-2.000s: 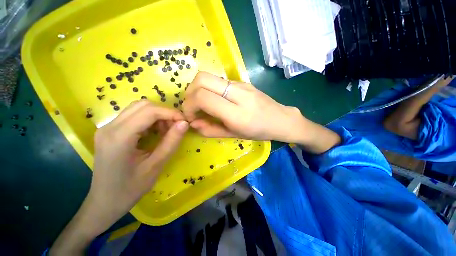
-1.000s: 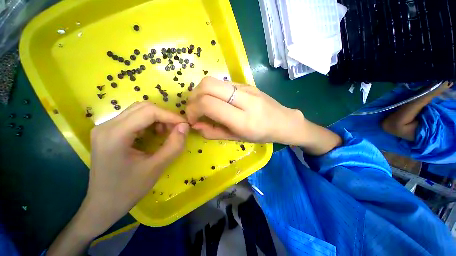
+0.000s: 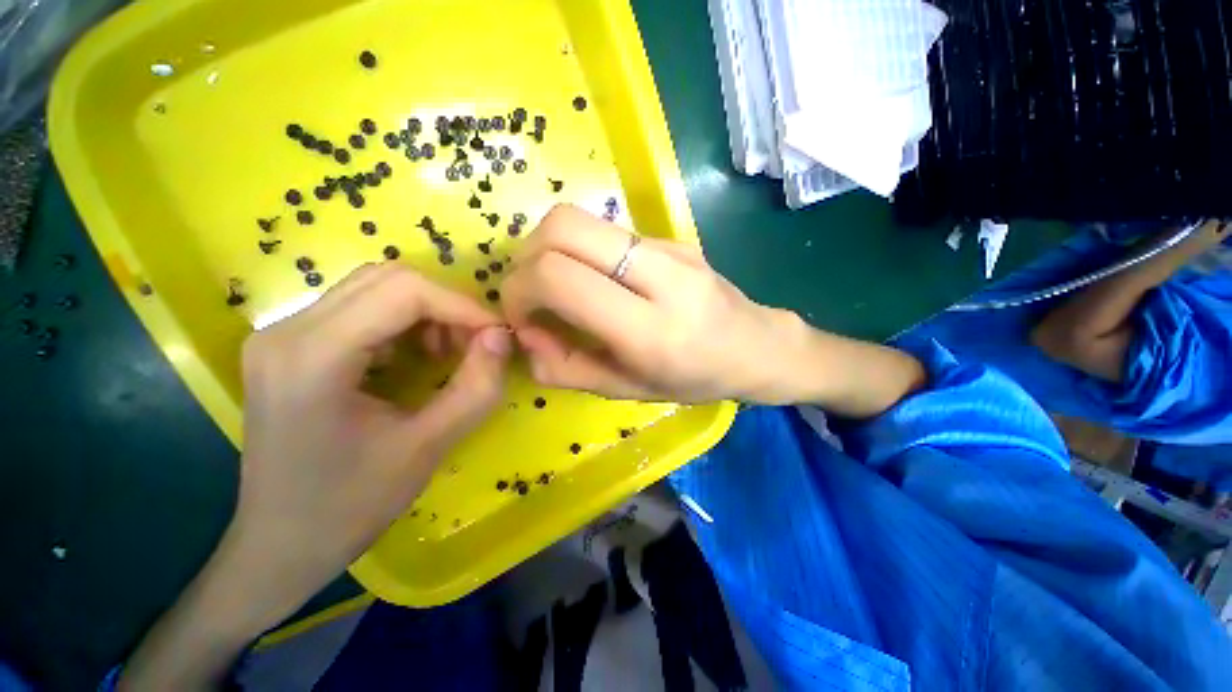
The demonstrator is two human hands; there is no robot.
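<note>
The shallow yellow tray (image 3: 676, 189) lies tilted in view on the green bench. Small dark round parts (image 3: 368, 183) are scattered in its upper half, some with thin stems; several more lie near its lower end. My left hand (image 3: 358, 406) and my right hand (image 3: 628, 304) are bare and meet over the tray. Thumb and fingertip of each hand are pinched together, tips touching. A tiny part seems to be between them, mostly hidden by the fingers. My right hand wears a ring.
White trays (image 3: 838, 95) with a paper sheet stand right of the yellow tray, beside black stacked trays (image 3: 1067, 108). A clear bag (image 3: 41, 68) is at the upper left. Loose dark parts (image 3: 47, 304) lie on the bench at left. Another person's blue-sleeved arm (image 3: 1101, 318) is at right.
The view has shifted slightly, so the tray and its parts sit a little higher. My hands stay pinched together at almost the same place; my right fingers have moved slightly.
</note>
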